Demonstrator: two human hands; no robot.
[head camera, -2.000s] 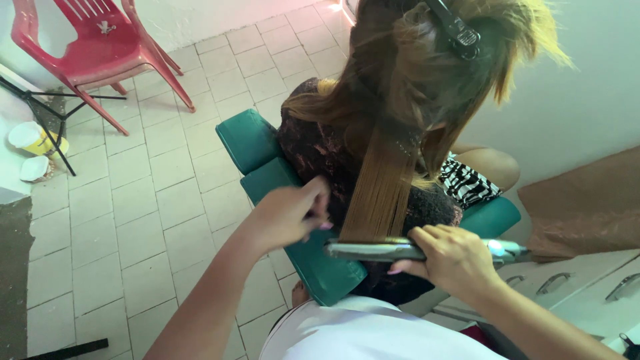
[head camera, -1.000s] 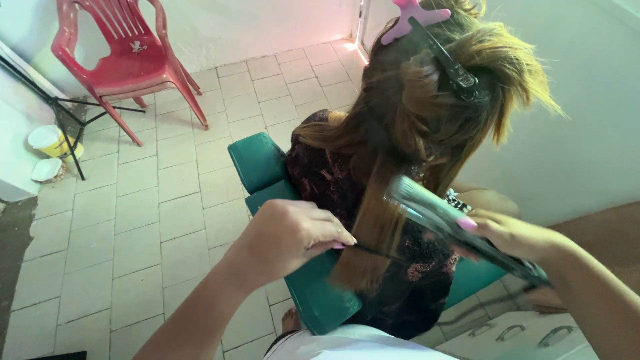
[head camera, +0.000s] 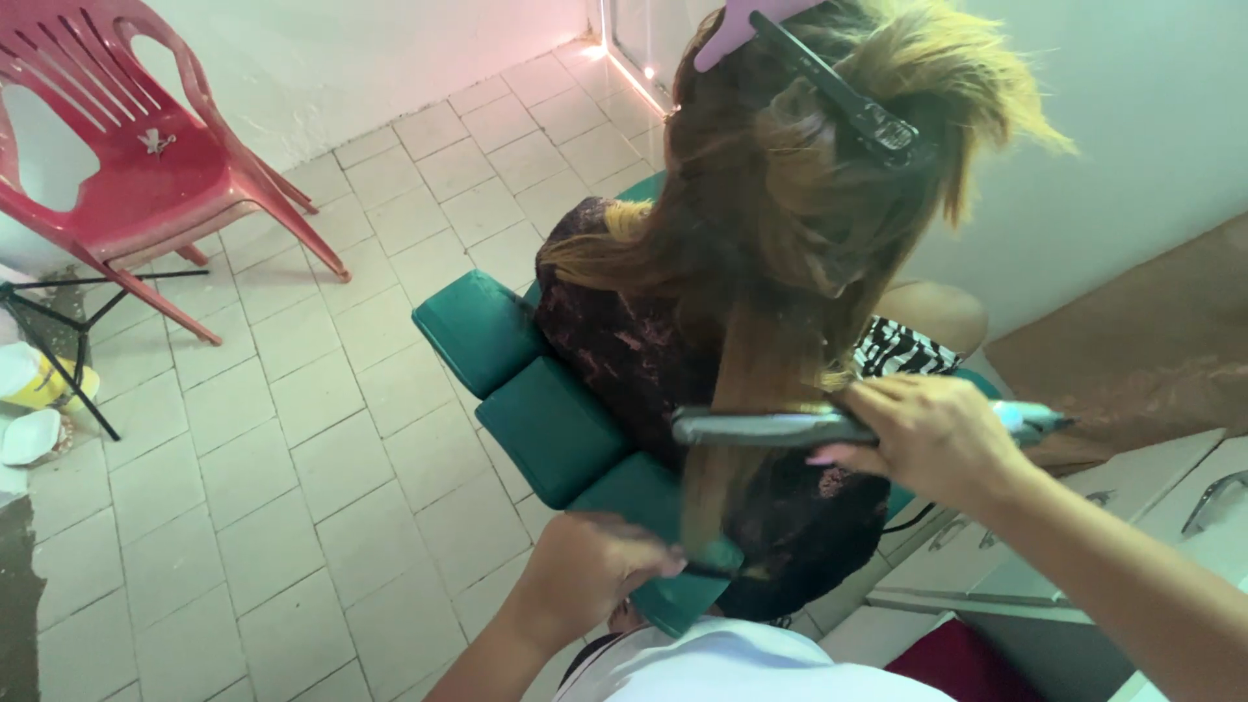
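Note:
A person with long brown and blond hair (head camera: 770, 341) sits with their back to me. My right hand (head camera: 926, 429) grips a hair straightener (head camera: 770, 427), whose plates lie across a flat section of the hair behind the back. Below and to the left, my left hand (head camera: 604, 565) is closed around the end of a thin dark tool, blurred, perhaps a comb (head camera: 717, 569), at the lower ends of that section. A black hair clip (head camera: 848, 97) and a pink clip (head camera: 726, 34) hold the upper hair.
The person sits on a green padded seat (head camera: 551, 429). A red plastic chair (head camera: 161, 190) stands at the left above a black metal stand (head camera: 83, 322) and a yellow-and-white tub (head camera: 39, 375). White drawers (head camera: 1063, 526) and a brown surface (head camera: 1131, 341) are at the right.
The straightener was low on the hair section, then tilted beside it, and now lies level across it. My left hand has moved lower, with the dark tool at the hair ends.

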